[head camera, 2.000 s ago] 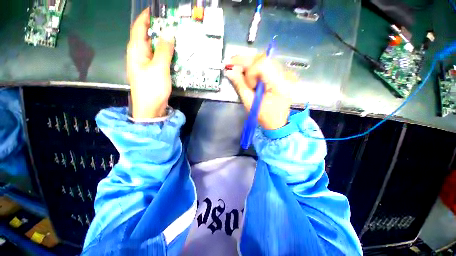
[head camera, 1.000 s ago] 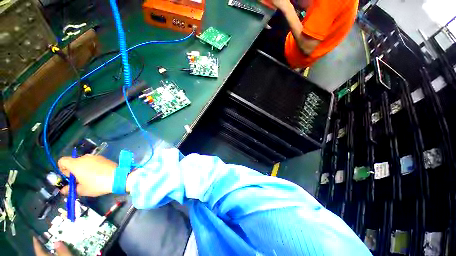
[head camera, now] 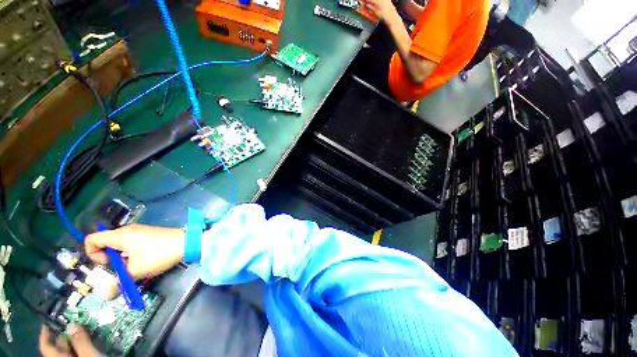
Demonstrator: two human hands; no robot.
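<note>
A green circuit board [head camera: 119, 317] lies at the lower left, with sockets along its far-left edge facing dark and pale plugs [head camera: 66, 258]. My right hand [head camera: 136, 251], with a light blue wrist strap [head camera: 194, 236], holds a blue pen-like tool [head camera: 126, 280] slanting over the board. The smooth blue cable [head camera: 61, 188] runs down to my right fingertips; they hide its end, so I cannot tell if they grip it. My left hand [head camera: 73, 342], cut off by the bottom edge, has its fingers around the board's near-left edge.
Other boards lie further along the bench [head camera: 232, 142], [head camera: 283, 95], [head camera: 297, 58], near an orange box [head camera: 241, 26]. A black bar-shaped item [head camera: 150, 145] and black cables lie beyond my right hand. Black trays [head camera: 381, 132] stand beside the bench. A person in orange [head camera: 443, 45] is at the top.
My right hand has moved slightly right, and the pen-like tool now slants more to the right. My left fingers show more at the board's edge. The view has shifted slightly.
</note>
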